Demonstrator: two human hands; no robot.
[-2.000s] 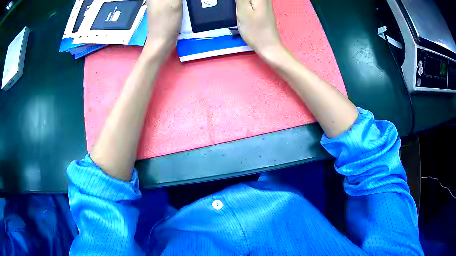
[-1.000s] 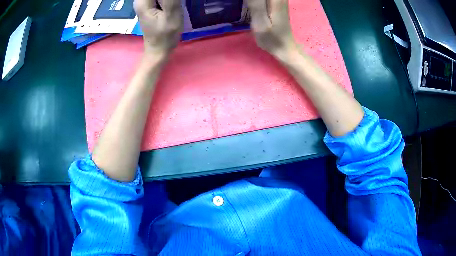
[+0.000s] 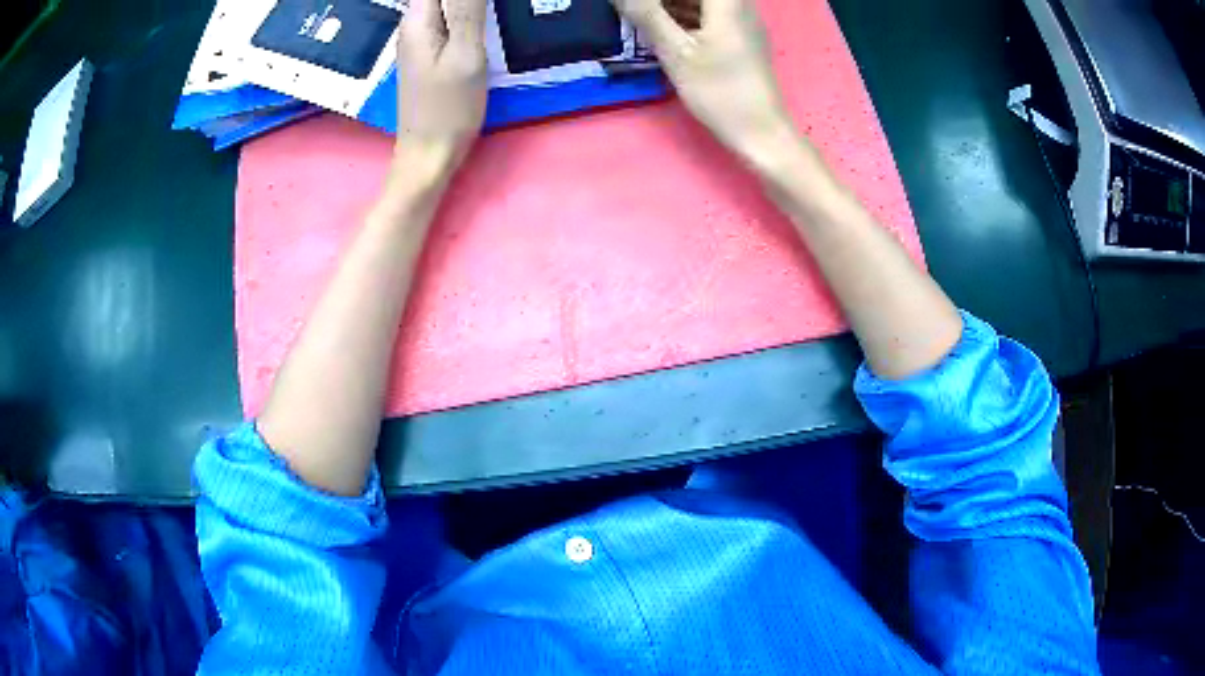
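A white and blue printed carton (image 3: pixel 545 93) with a dark device picture lies at the top edge of the pink-red mat (image 3: pixel 568 251), partly cut off by the frame. My left hand (image 3: pixel 443 79) is at its left side and my right hand (image 3: pixel 714 66) is at its right side, fingers on it. Whether it is a thick box or a flat sleeve is not clear. A stack of flat cartons (image 3: pixel 284 66), white and blue with a dark rectangle on top, lies just left of my left hand.
A white box (image 3: pixel 56 143) lies on the dark green bench (image 3: pixel 119 317) at the far left. A digital scale (image 3: pixel 1147 198) stands at the right with a cable and white tag (image 3: pixel 1020 101) beside it. Blue cloth (image 3: pixel 106 581) shows at the lower left.
The carton was raised and blurred one second ago and now appears lower and steadier. Both hands have stayed at its sides, with the fingers shifted. The whole view has moved slightly.
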